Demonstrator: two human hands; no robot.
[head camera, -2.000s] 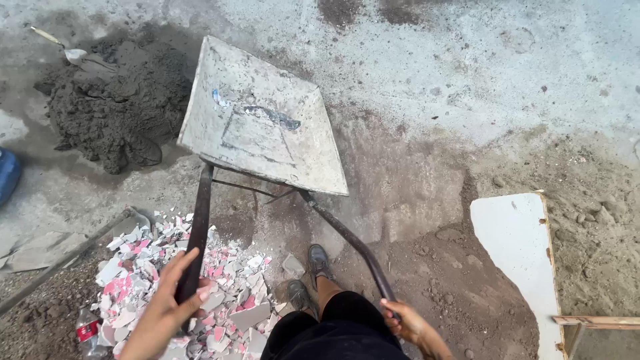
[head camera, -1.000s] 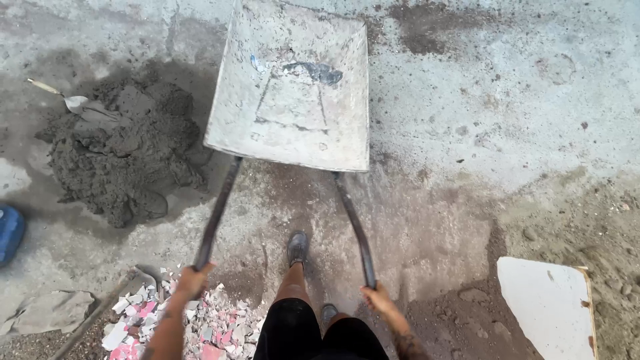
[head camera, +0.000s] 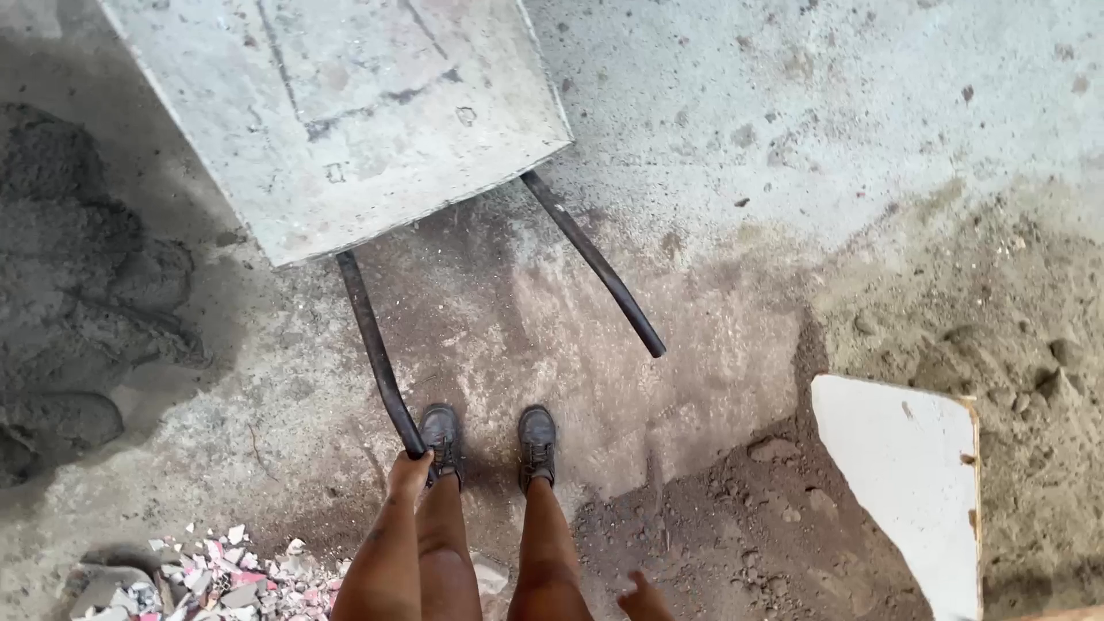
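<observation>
A wheelbarrow with a pale, cement-stained metal tray stands at the upper left, its inside bare but for stains. My left hand grips the end of its left handle, close beside my left shoe. The right handle has no hand on it. Below and apart from that handle, at the bottom edge, my right hand is partly in view with fingers spread, holding nothing visible. The wheelbarrow's wheel and front are hidden or out of view.
Wet grey mortar is heaped at the left. Broken tile pieces lie at the bottom left. A white board lies at the lower right, between brown soil and sandy ground. My shoes stand on the concrete floor.
My right hand has let go of the right handle and moved away from it. My left hand still holds the left handle. The tray, turned upright a second ago, now sits at a slant.
</observation>
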